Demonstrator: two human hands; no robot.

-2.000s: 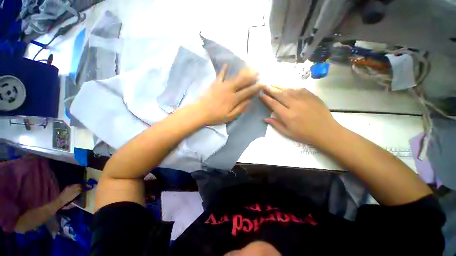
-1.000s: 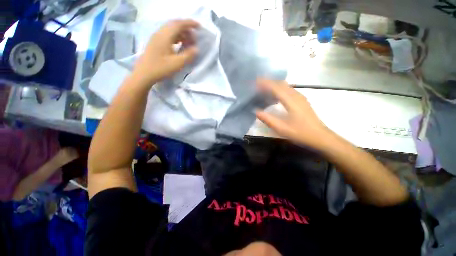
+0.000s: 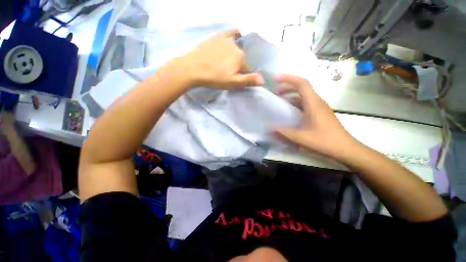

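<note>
The grey garment piece (image 3: 204, 128) lies bunched and folded on the white table, left of the needle area, its front edge at the table's front. My left hand (image 3: 219, 61) is on its upper part, thumb pointing right and fingers curled at the darker grey panel (image 3: 261, 53). My right hand (image 3: 309, 115) is at its right edge, thumb and fingers around a pale fold; this hand is slightly blurred. The sewing machine head (image 3: 378, 30) stands at the upper right, away from the cloth.
A blue attachment (image 3: 364, 67) and a beige cord tangle with a white label (image 3: 427, 83) are by the machine. A blue-bodied device (image 3: 38, 61) is at left, near blue tape (image 3: 100, 41). Another person's purple sleeve (image 3: 33, 171) shows at lower left.
My left hand has moved right over the cloth and down onto its upper part. My right hand has closed in on the right edge, and the pale fold now covers much of the darker panel.
</note>
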